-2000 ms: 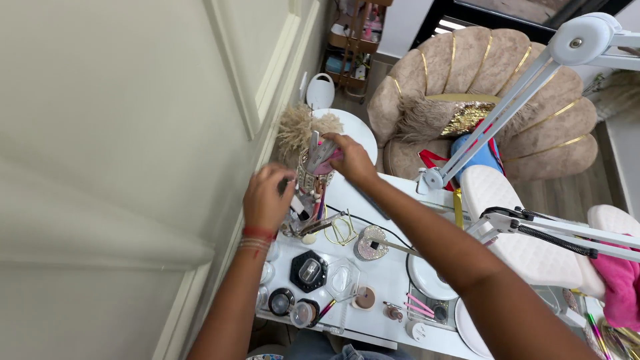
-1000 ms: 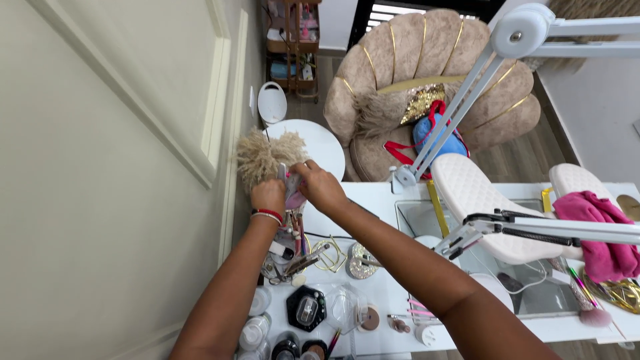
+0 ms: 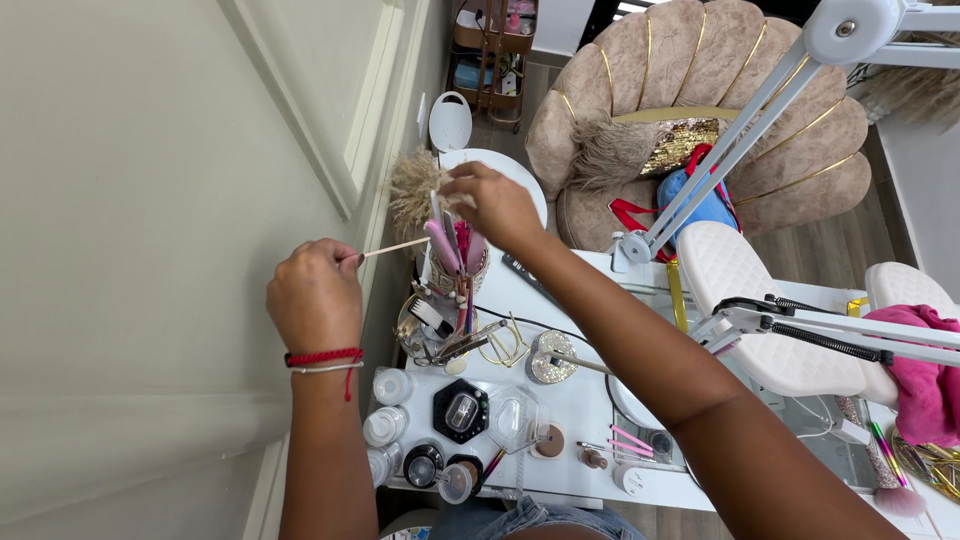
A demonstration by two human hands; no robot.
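My left hand (image 3: 319,292), with a red cord bracelet at the wrist, pinches a thin wooden stick (image 3: 396,247) that points right. My right hand (image 3: 491,202) hovers over the tops of nail files (image 3: 444,247) standing in a decorated cup (image 3: 444,279); its fingers are slightly spread, and whether they touch a file is unclear. Below the cup lie a small white-bristled brush (image 3: 430,315) and metal implements (image 3: 472,341). Dried pampas-like plumes (image 3: 412,196) stand just behind the cup.
Lidded jars (image 3: 385,425), a black hexagonal container (image 3: 460,411) and a rhinestone-covered tape dispenser or holder (image 3: 551,357) sit on the white table. A white lamp arm (image 3: 735,142) and padded white armrest (image 3: 757,315) are at right. A wall borders the left; a beige shell-backed chair (image 3: 690,60) stands beyond.
My left hand has moved away from the cup to the left and now shows a wooden stick. My right hand has its fingers spread above the files.
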